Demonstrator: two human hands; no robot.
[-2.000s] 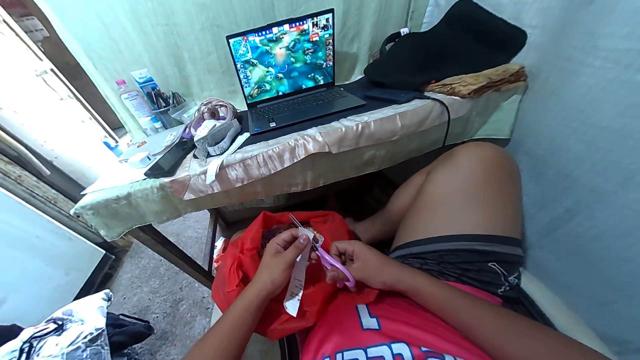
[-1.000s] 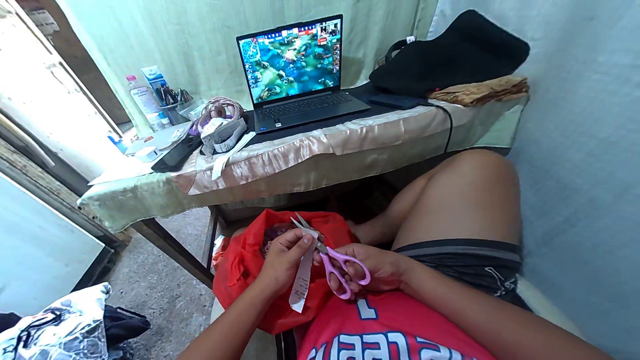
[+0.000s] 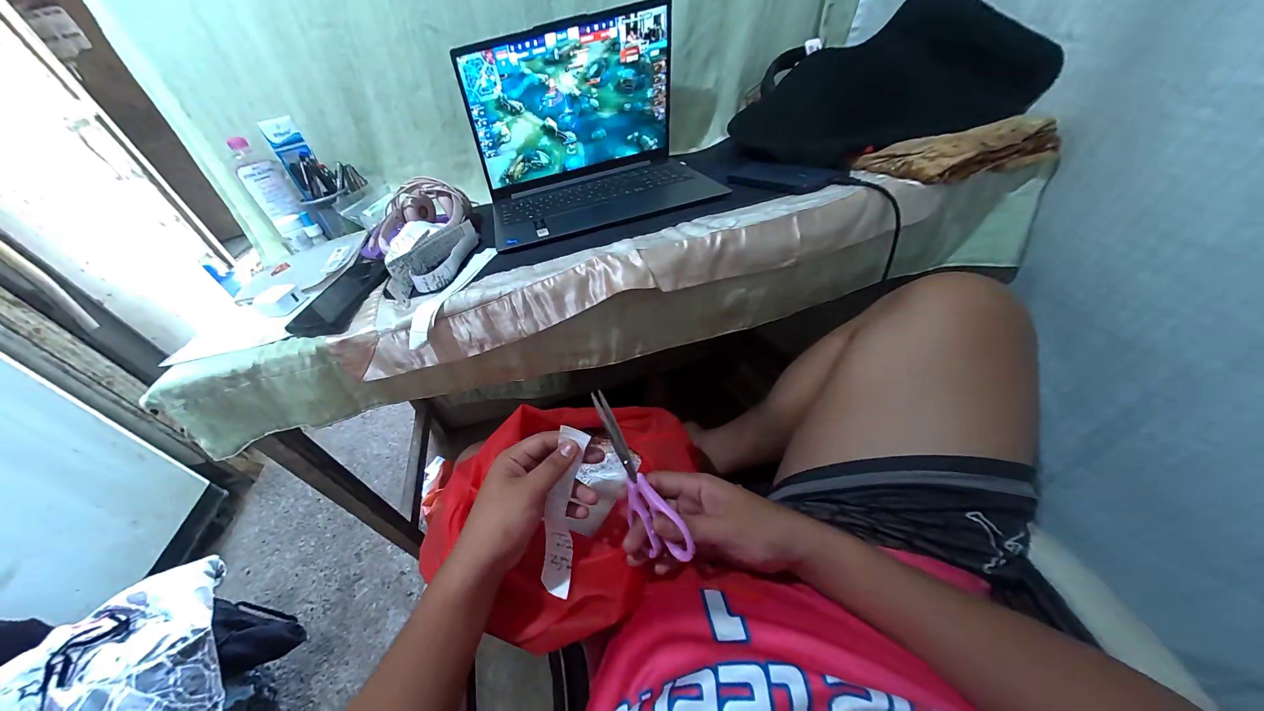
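My left hand [image 3: 528,489] pinches a narrow white paper strip [image 3: 558,553] near its top between thumb and fingers; the strip hangs down and bears writing. In my right hand [image 3: 716,518] is a pair of scissors with pink handles [image 3: 652,513], its metal blades pointing up and to the left, close together, right of the strip and apart from it. Both hands are over an open red plastic bag [image 3: 523,612] at my lap. White and silvery pieces [image 3: 602,479] show in the bag, partly hidden by my left fingers.
Beyond the bag stands a cloth-covered table [image 3: 553,346] with an open laptop [image 3: 592,188], a roll of printed strip [image 3: 430,257], a dark phone-like object [image 3: 336,301], bottles and a pen holder [image 3: 326,197]. A black cloth item [image 3: 899,89] lies at the right. Fabric [image 3: 128,632] is at lower left.
The scissors, close to the strip in the earlier frames, are now apart from it on the right, and their blades have come together. My left hand still holds the strip.
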